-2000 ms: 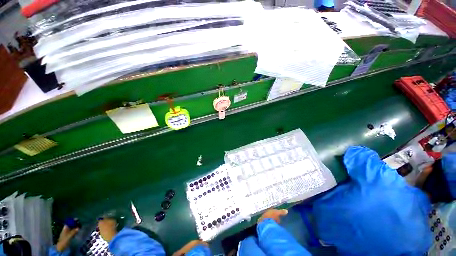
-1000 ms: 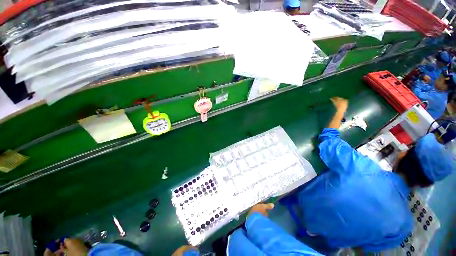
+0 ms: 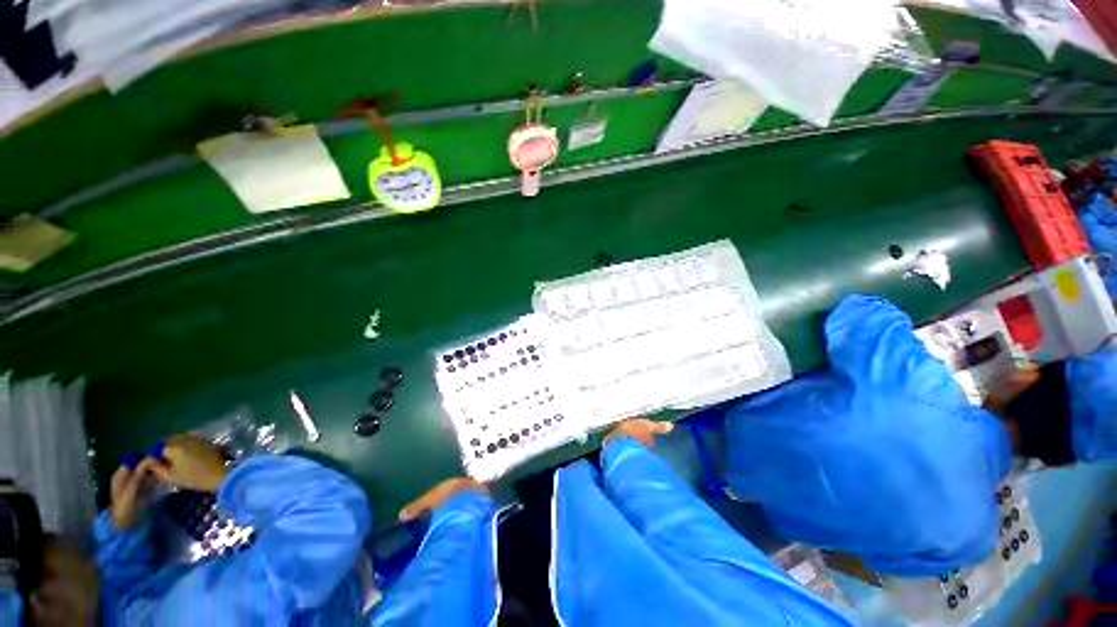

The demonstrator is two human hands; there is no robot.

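Observation:
A white parts tray (image 3: 492,394) with rows of small dark discs lies on the bench in front of me. An empty translucent blister tray (image 3: 686,337) adjoins its right side; which one overlaps is unclear. My left hand (image 3: 441,496) is at the bench's front edge, just left of the parts tray's near corner. My right hand (image 3: 637,432) is at the near edge of the trays, about where they meet, with a digit pointing right. Whether either hand grips anything is hard to tell. Several larger dark discs (image 3: 381,401) lie loose left of the parts tray.
A thin whitish stick (image 3: 304,416) and a small scrap (image 3: 372,325) lie at left. A left neighbour's hands (image 3: 192,462) are over a disc tray. A right neighbour's blue sleeve (image 3: 870,337) is beside the blister tray. A red bin (image 3: 1031,206) stands far right; cards hang behind.
The view has tilted down, showing more of my sleeves and my left hand. The right neighbour's arm reached onto the bench one second ago and is now drawn back. My right hand stays by the trays.

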